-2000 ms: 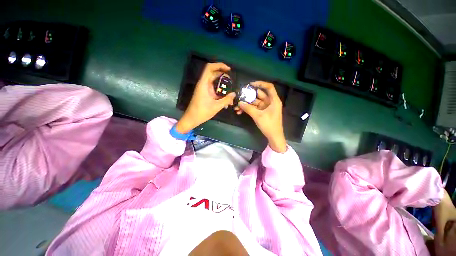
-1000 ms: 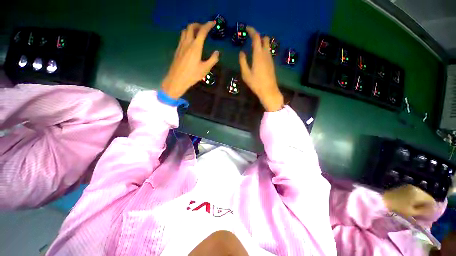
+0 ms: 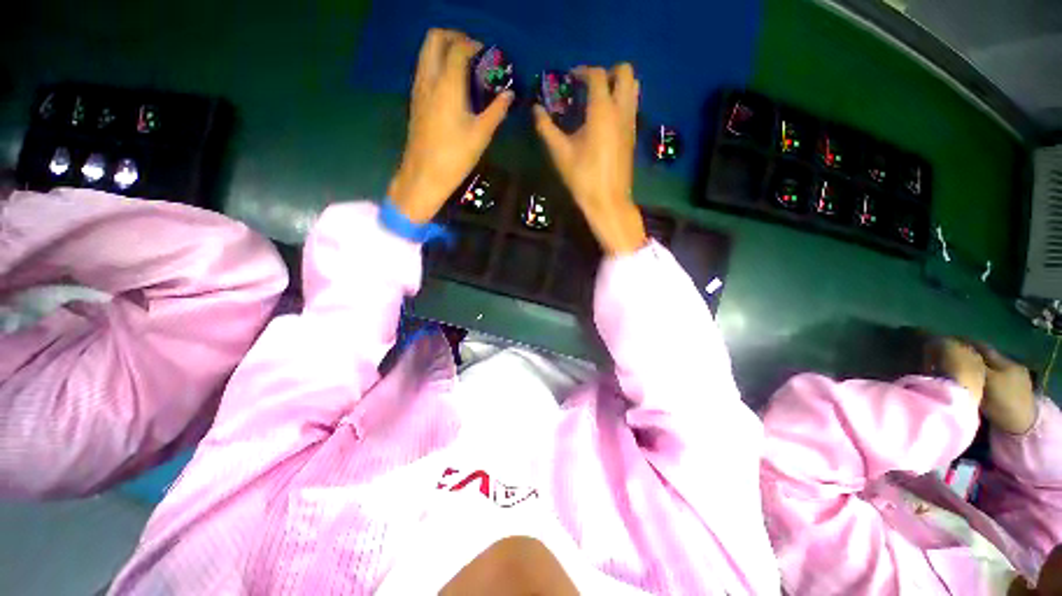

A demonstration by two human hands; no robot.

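My left hand (image 3: 443, 128), with a blue wrist band, grips a small black watch body (image 3: 494, 72) with a lit face between thumb and fingers, over the blue mat. My right hand (image 3: 596, 146) grips a second watch body (image 3: 559, 93) beside it. Two more lit watch bodies sit side by side in the near black tray, a left one (image 3: 479, 193) and a right one (image 3: 536, 212). My right wrist covers part of this tray (image 3: 512, 259).
The blue mat (image 3: 687, 47) holds a lit watch body (image 3: 666, 144) right of my hands. A filled tray (image 3: 724, 175) lies at right, another (image 3: 192, 140) at left. People in pink coats sit on both sides (image 3: 873, 431). A white tag (image 3: 714, 285) lies at the near tray's right end.
Two watch bodies went from my hands into the near tray. Both hands moved up to the blue mat and closed on two others there. The right neighbour's hands moved.
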